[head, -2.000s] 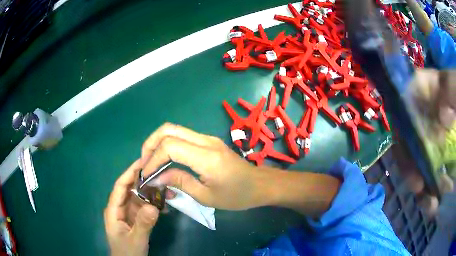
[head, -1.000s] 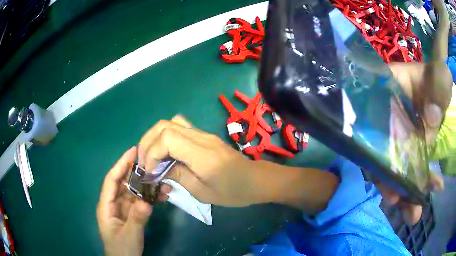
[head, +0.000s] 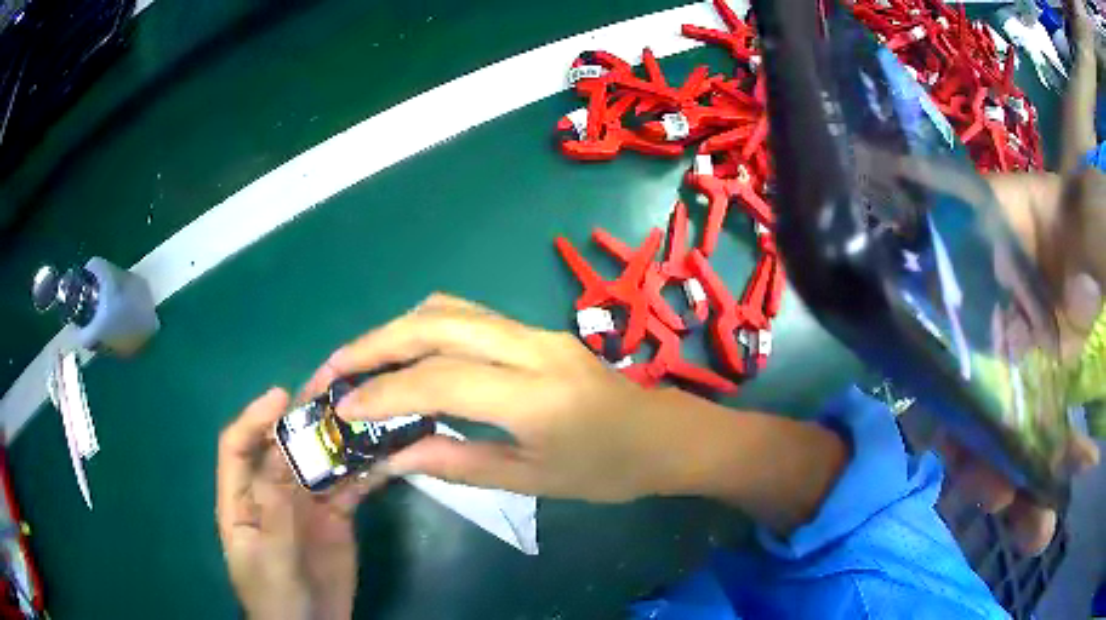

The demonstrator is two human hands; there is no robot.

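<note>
A small black device housing (head: 318,446) lies between my hands at the lower left, its open side showing a white and gold-yellow patch. My left hand (head: 281,515) holds it from below and the left. My right hand (head: 485,394) reaches over it from the right, fingers on its upper edge and on a dark part beside it. My right fingers hide part of both. A white wipe (head: 491,515) hangs below my right hand.
Red spring clamps (head: 637,291) with white labels lie on the green bench (head: 400,230), more piled at upper right. Another person's hands (head: 1049,260) hold a large dark glossy tray (head: 837,218) at right. A whitish bottle (head: 121,309) and paper strips (head: 73,412) are at left.
The housing now faces up more, showing its white and gold inside. My right fingers have flattened over it. The large dark tray swung in from the right, then shifted back a little rightward.
</note>
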